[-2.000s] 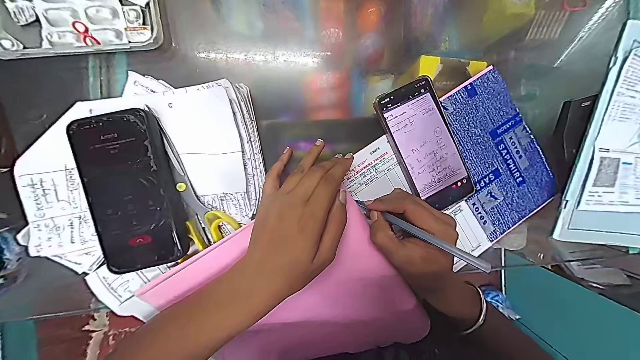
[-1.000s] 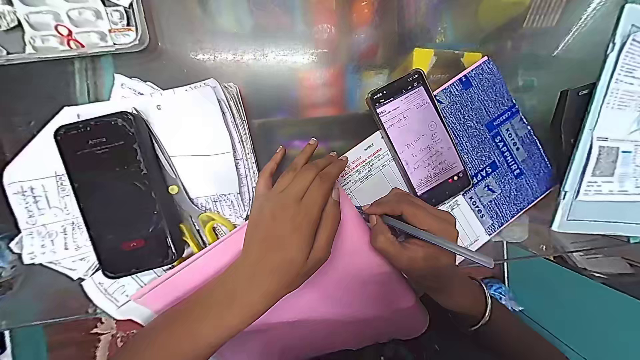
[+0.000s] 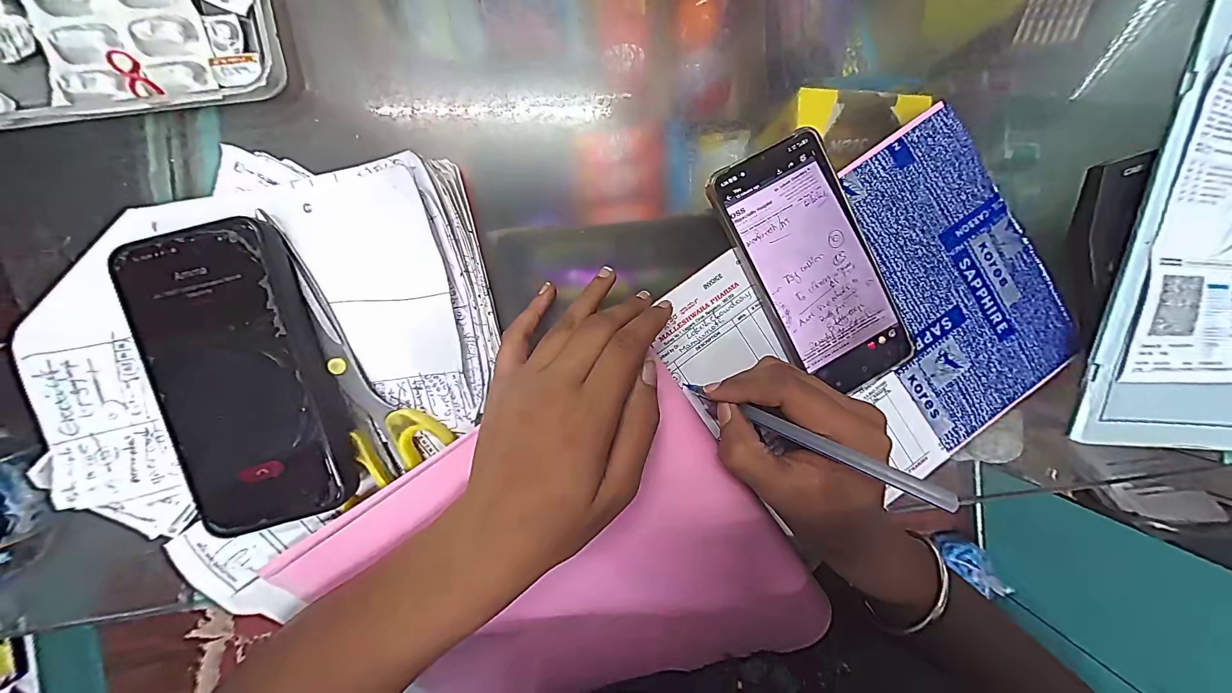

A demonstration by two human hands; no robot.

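My left hand (image 3: 577, 414) lies flat, fingers slightly spread, on a pink sheet (image 3: 674, 539) that covers part of a printed invoice form (image 3: 724, 339). In my right hand (image 3: 808, 443) is a grey pen (image 3: 857, 460), its tip on the form beside the pink sheet's edge. A smartphone (image 3: 808, 260) showing a handwritten page lies across the form and a blue sheet of carbon paper (image 3: 972, 269). At the left, a black phone (image 3: 231, 375) rests on written papers (image 3: 87, 385). Beside it are scissors with yellow handles (image 3: 419, 438), partly hidden by the pink sheet.
A metal tray (image 3: 274, 82) with blister packs stands at the top left. A yellow box (image 3: 852, 120) sits behind the smartphone. At the right are a black object (image 3: 1107, 221) and a light-coloured board (image 3: 1116, 385) with printed papers. The tabletop is reflective glass.
My right hand and the pen have shifted only slightly along the form. My left hand stays on the pink sheet. Nothing was taken up or let go.
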